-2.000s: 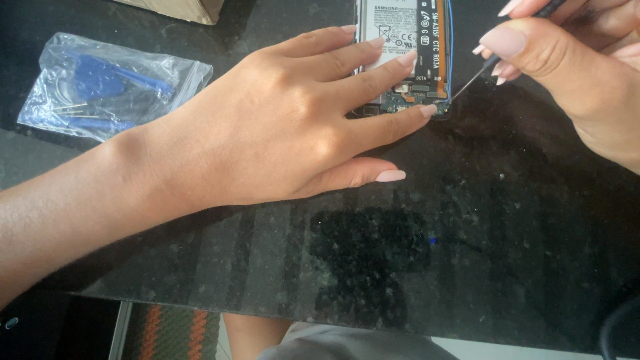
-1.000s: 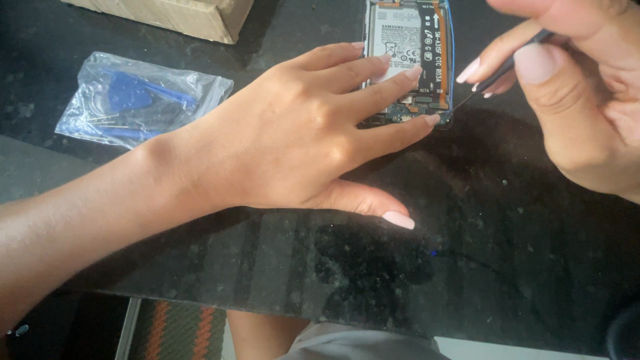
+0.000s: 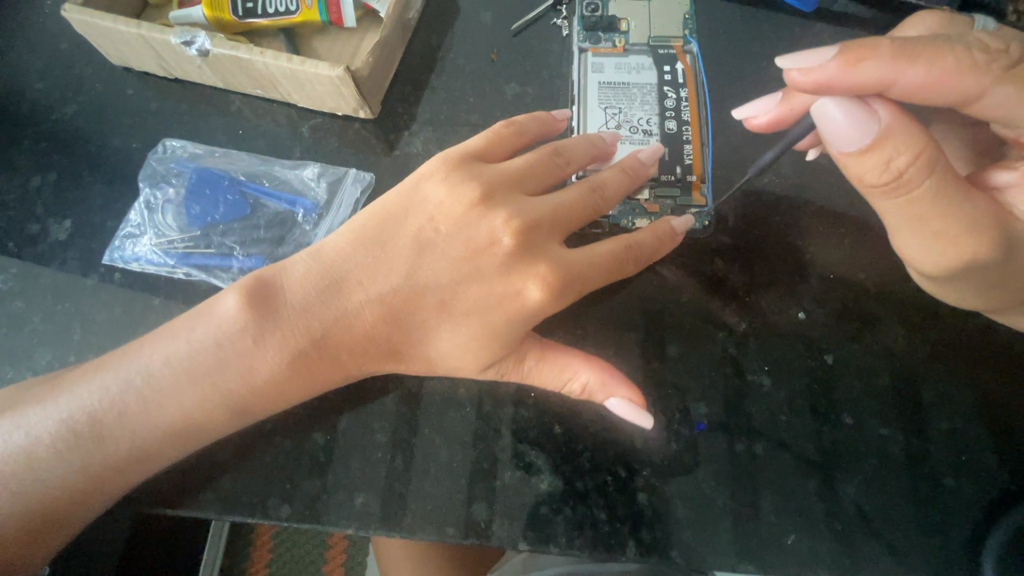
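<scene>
An opened Samsung smartphone [image 3: 640, 120] lies on the dark stone countertop, with its battery [image 3: 612, 100], a black flex cable [image 3: 676, 120] and a thin blue antenna wire [image 3: 706, 112] showing. My left hand [image 3: 496, 232] is spread palm down, its fingertips resting on the phone's lower half and left edge and covering part of them. My right hand [image 3: 920, 160] pinches a slim dark tool [image 3: 772, 152] with a fine metal tip; its exact kind I cannot tell. The tip points at the phone's lower right corner, by the end of the blue wire; whether it touches is unclear.
A cardboard box [image 3: 240, 60] with a yellow glue tube [image 3: 264, 12] stands at the upper left. Below it lies a clear zip bag [image 3: 320, 180] of blue plastic pry tools. A metal tool tip [image 3: 532, 16] is left of the phone's top. The countertop's front edge [image 3: 400, 540] crosses the bottom.
The view has shifted so that more of the box and the phone's top show. My left thumb has spread farther from the fingers. The right hand still holds the tool near the same corner.
</scene>
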